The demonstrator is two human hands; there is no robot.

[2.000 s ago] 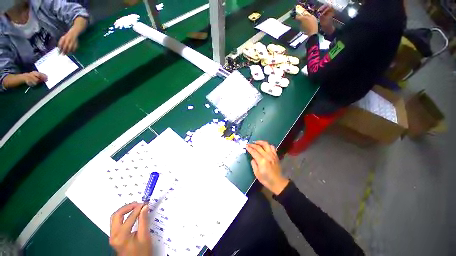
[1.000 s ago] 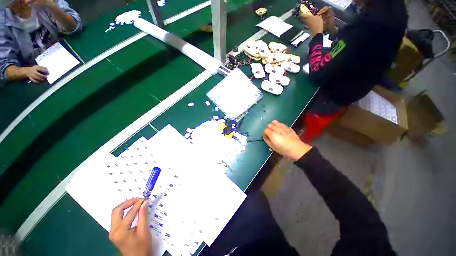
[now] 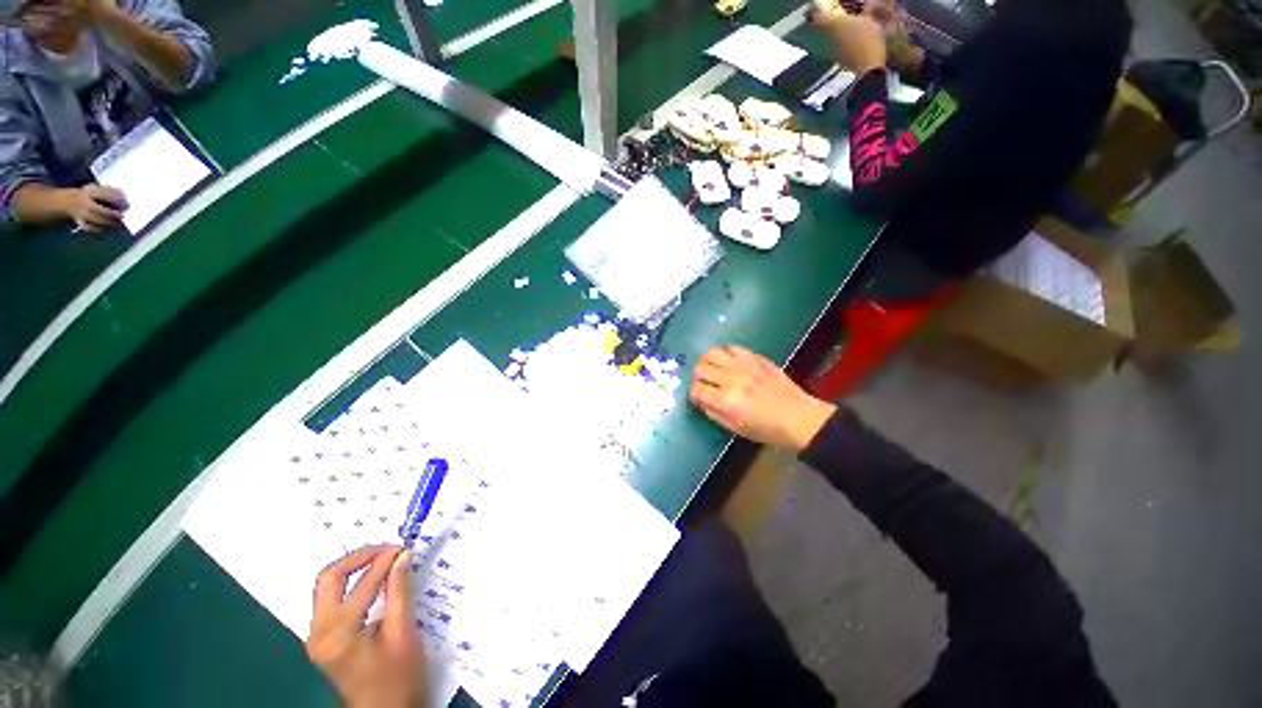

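My left hand (image 3: pixel 368 620) is over the marked label sheets (image 3: pixel 367 463) at the lower left. Its thumb and fingertips pinch the lower end of a blue pen-like tool (image 3: pixel 426 495), which points up and away. My right hand (image 3: pixel 741 394) is at the bench's near edge, right of the heap of white scraps (image 3: pixel 574 380). Its fingers are bent down, and I cannot tell if they hold anything. A small yellow-and-black tool (image 3: pixel 626 356) lies on the scraps. A blank white sheet (image 3: pixel 595 553) lies beside the marked sheets.
A clear bubble-wrap square (image 3: pixel 645 252) lies beyond the scraps. Cream housings (image 3: pixel 754 159) are piled further right near a person in black. A metal post (image 3: pixel 595 76) and white tube (image 3: pixel 478 118) stand behind. Another person sits across the belt. An open cardboard box (image 3: pixel 1059 297) is on the floor.
My right hand left the scraps' edge, moved right to the bench edge, then came back slightly left toward the scraps. My left hand and the blue tool have barely moved.
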